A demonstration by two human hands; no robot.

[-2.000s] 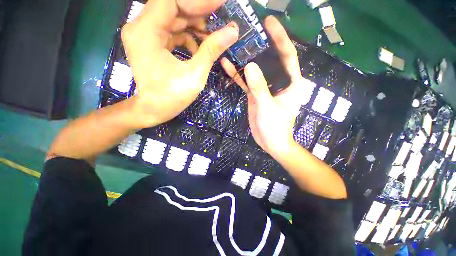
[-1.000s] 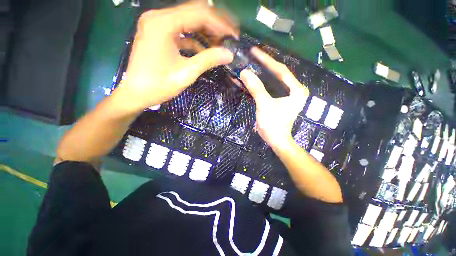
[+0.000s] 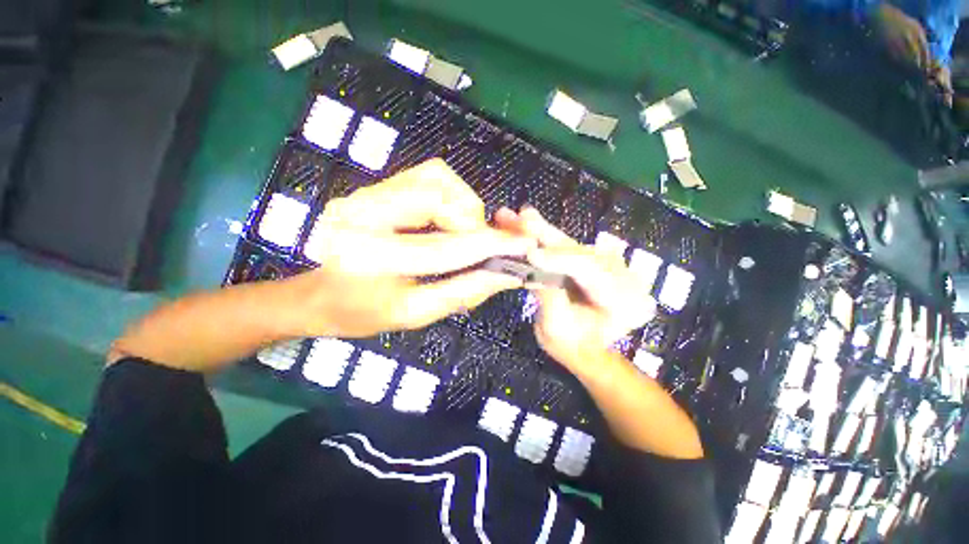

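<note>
A dark housing (image 3: pixel 523 271) is held edge-on between both hands above the compartment tray (image 3: pixel 521 165). Only its narrow side shows; its faces and any board inside are hidden. My left hand (image 3: pixel 398 255) grips its left end with thumb and fingers. My right hand (image 3: pixel 584 292) grips its right end, the fingertips close to those of my left hand. The black glossy tray lies under both hands, with white squares (image 3: pixel 374 378) in some of its pockets.
Two-part pieces (image 3: pixel 581 115) lie scattered on the green bench (image 3: pixel 510 53) beyond the tray. A parts tray (image 3: pixel 850 383) crowded with long white pieces stands at right. A dark box (image 3: pixel 90 159) is at left. Another person's hand (image 3: pixel 908 37) and blue sleeve show at top right.
The housing has turned from showing its blue board to edge-on, and sits lower. My hands have come closer together. The view has shifted, showing more of the bench beyond the tray.
</note>
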